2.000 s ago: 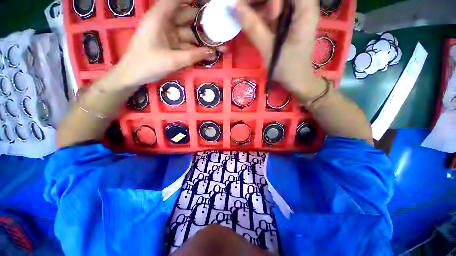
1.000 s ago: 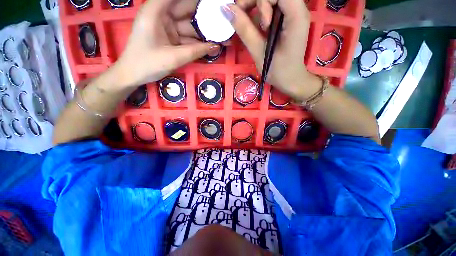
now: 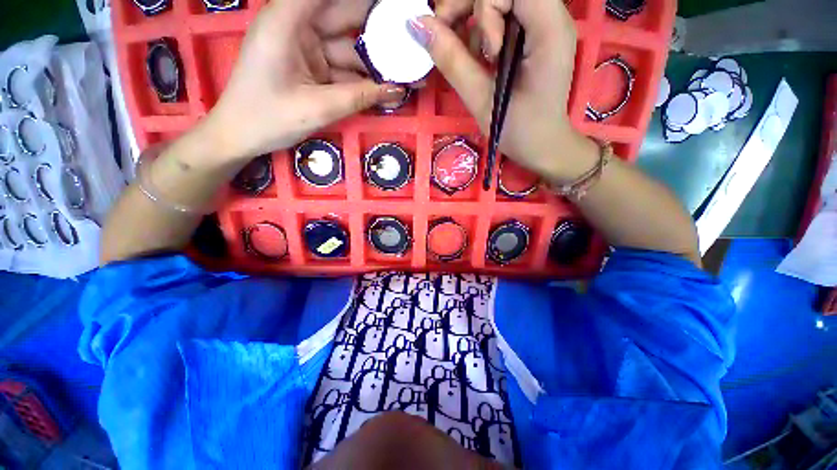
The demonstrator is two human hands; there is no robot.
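Observation:
My left hand (image 3: 284, 87), bare, holds a watch case by its edge near the top of the picture. A white disc (image 3: 396, 41) covers the face of the case. My right hand (image 3: 528, 87) touches the disc with its thumb and also holds dark tweezers (image 3: 502, 106), which point down over the tray. Below both hands lies the red-orange parts tray (image 3: 358, 217), with watch cases in its square pockets. One watch case (image 3: 389, 236) has a grey centre; a case ring (image 3: 608, 88) at the right shows red through it. The case's underside is hidden.
A sheet of thin rings (image 3: 69, 197) lies at the left. A pile of white discs (image 3: 705, 103) and a long white strip (image 3: 748, 165) lie on the green mat (image 3: 686, 174) at the right. Another red tray (image 3: 821, 174) is at the far right.
The white disc was tilted and partly off the case; it now covers the face. My right thumb lies on it. The tweezers have swung slightly and their tips point lower.

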